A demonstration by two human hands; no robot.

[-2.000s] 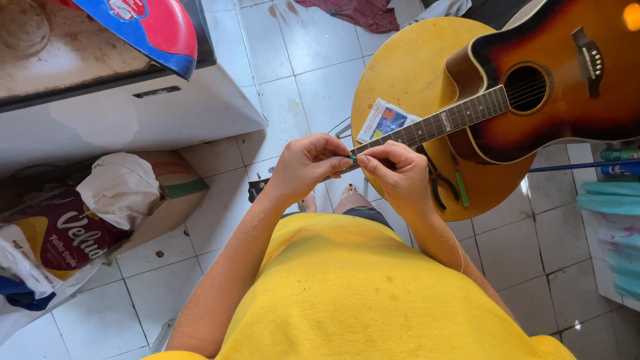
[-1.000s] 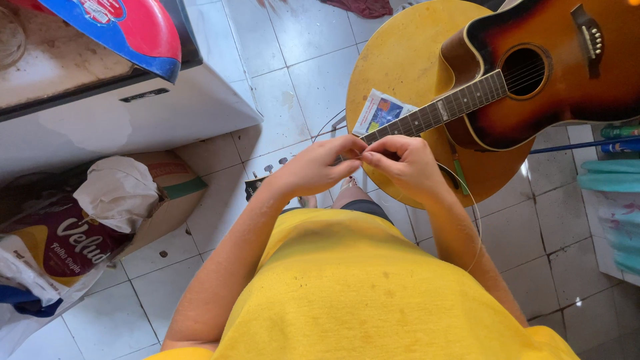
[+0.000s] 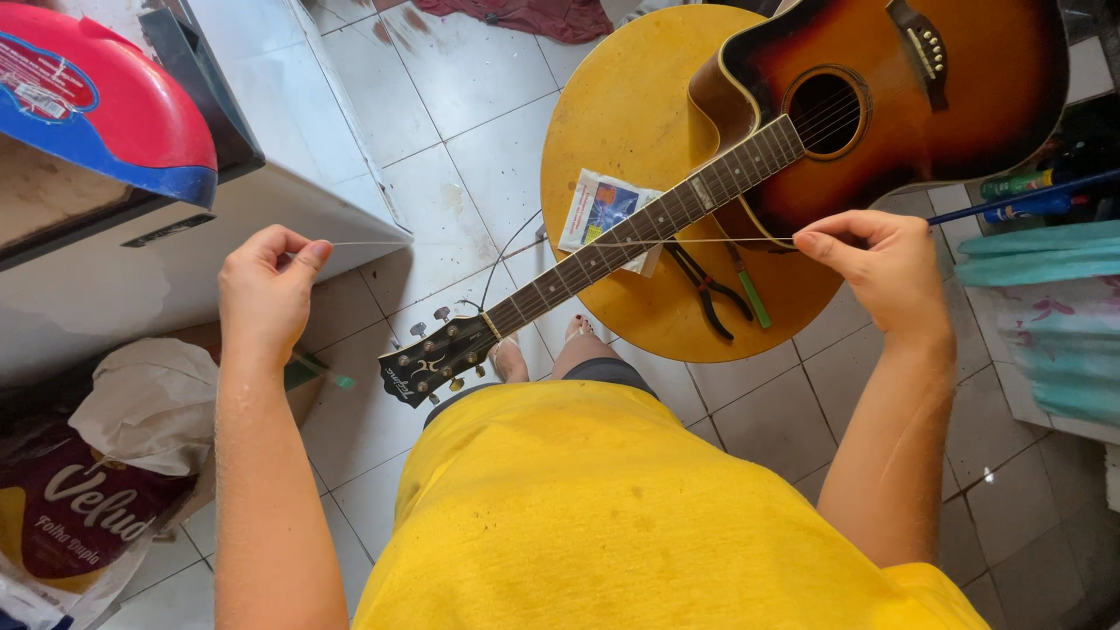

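A thin guitar string (image 3: 717, 240) is stretched nearly straight between my hands, above the neck of a sunburst acoustic guitar (image 3: 927, 131). My left hand (image 3: 267, 289) pinches one end between thumb and fingers; a small green blurred piece (image 3: 344, 382) hangs just below that hand. My right hand (image 3: 884, 267) pinches the string farther along. The guitar's body rests on a round yellow stool (image 3: 630, 114), and its headstock (image 3: 435, 360) juts out past the edge. On the stool lie a paper string packet (image 3: 604, 210), partly under the neck, black-handled pliers (image 3: 707, 289) and a green-handled tool (image 3: 752, 299).
A white appliance (image 3: 350, 149) stands at the left, with a red and blue plastic item (image 3: 149, 114) on top. Below it are a cardboard box and a purple plastic package (image 3: 70, 507). My feet stand on the tiled floor (image 3: 455, 219). Teal cloth (image 3: 1050, 254) hangs at the right.
My hands were together over the guitar neck; they have moved wide apart, left and right. The string hung in a loop near my right arm one second ago and is now drawn out between them.
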